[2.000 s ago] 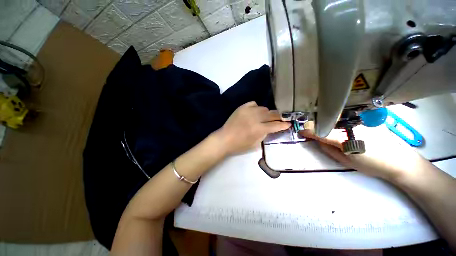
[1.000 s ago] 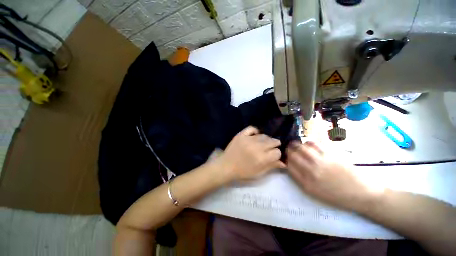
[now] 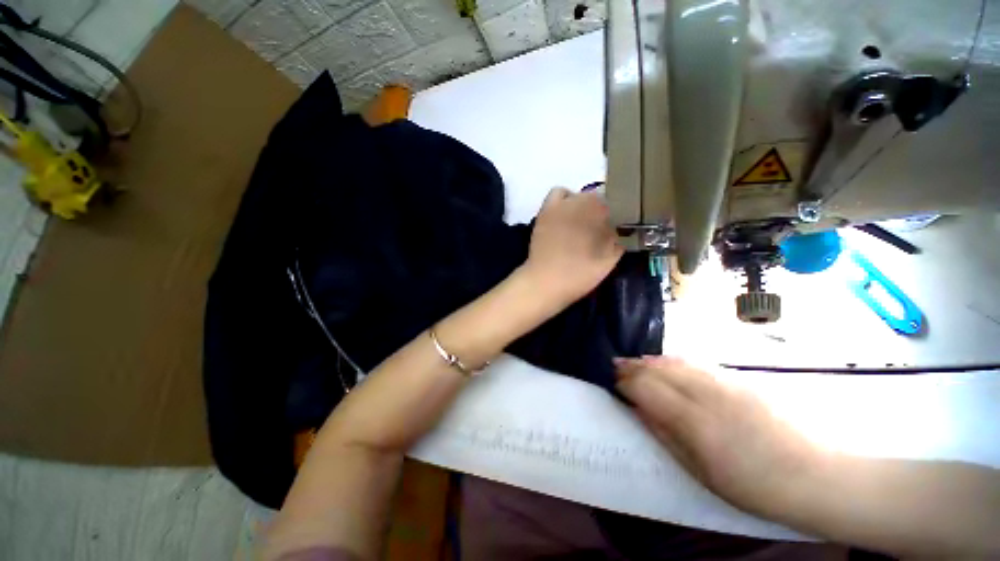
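The dark garment [image 3: 384,230] lies heaped left of the sewing machine head [image 3: 811,99], and a narrow layered part of it reaches the presser foot [image 3: 661,265]. My left hand [image 3: 572,243] is on the cloth just left of the needle area, its fingertips partly hidden by the machine. My right hand [image 3: 696,411] holds the near edge of the cloth between thumb and fingers, in front of the foot. A pale loose thread [image 3: 318,318] lies on the garment.
The tension knob [image 3: 758,307] sticks out beside the needle. A blue disc [image 3: 811,251], a blue looped tool [image 3: 886,294] and a thin black stick [image 3: 886,238] are to its right. A cardboard sheet [image 3: 121,296] and a yellow object [image 3: 60,181] are at the left. A white brick-patterned wall stands behind.
My left hand has moved from the near edge up beside the needle area. My right hand has moved slightly toward me. The narrow cloth part now lies stretched flatter between the hands.
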